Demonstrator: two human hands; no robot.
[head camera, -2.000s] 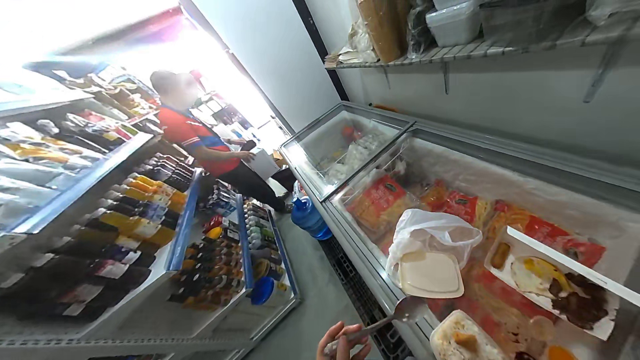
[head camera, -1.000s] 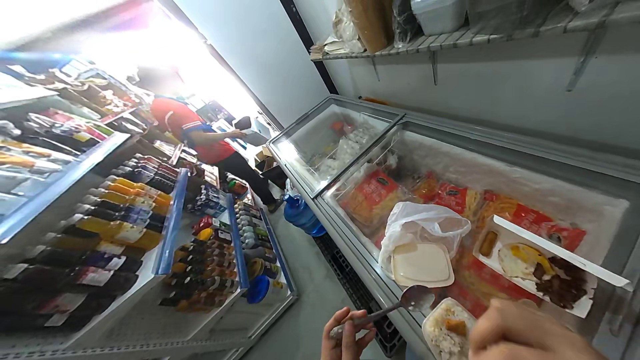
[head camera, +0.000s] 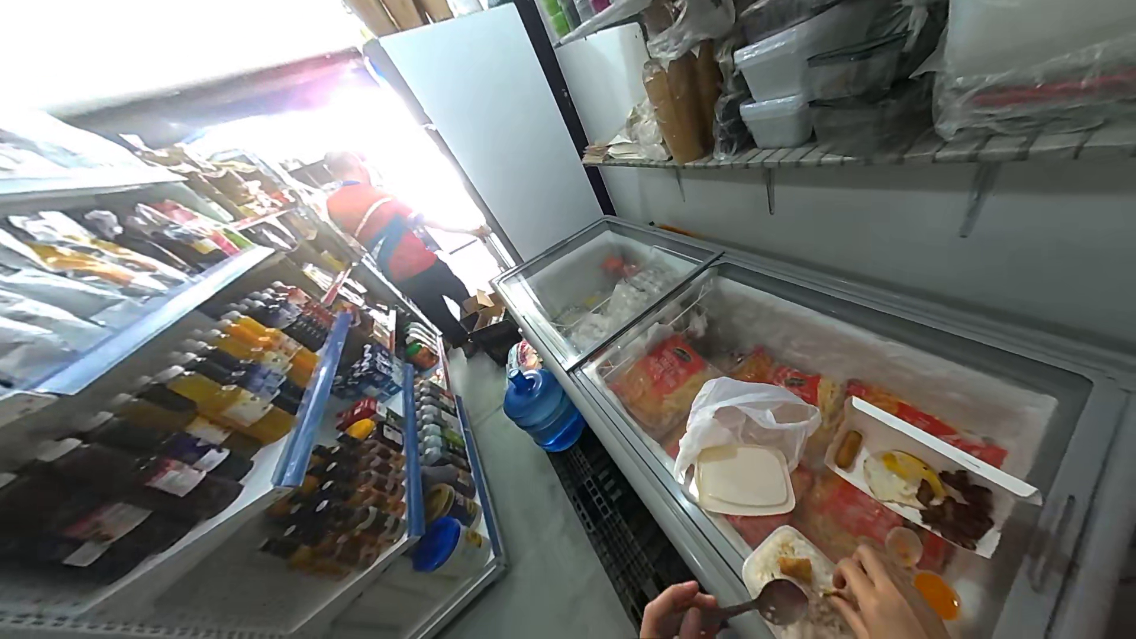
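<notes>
At the bottom centre my left hand (head camera: 679, 612) grips the handle of a metal spoon (head camera: 781, 602), whose bowl lies over a white tub of rice (head camera: 770, 561) with a yellowish-brown piece of food. My right hand (head camera: 879, 590) reaches over the tub's right side, fingertips bent together at the rice; whether they pinch something is unclear. On the glass freezer top, a white takeout box (head camera: 856, 426) holds a fried egg (head camera: 901, 479), dark meat (head camera: 963, 510) and a small sausage (head camera: 849, 450). An off-white lid (head camera: 744, 480) rests against a white plastic bag (head camera: 750, 413). A small orange cup (head camera: 937, 595) sits right of my hand.
The chest freezer (head camera: 648, 373) holds red food packages. Blue water jug (head camera: 541, 408) stands on the floor beside it. Bottle shelves (head camera: 302, 426) line the left. A wall shelf (head camera: 870, 153) carries plastic containers. A person in a red shirt (head camera: 390, 231) stands by the bright doorway.
My right hand, out of view two seconds ago, has come in to the rice tub. The spoon has moved over the tub. The person in red has turned and reaches toward the doorway.
</notes>
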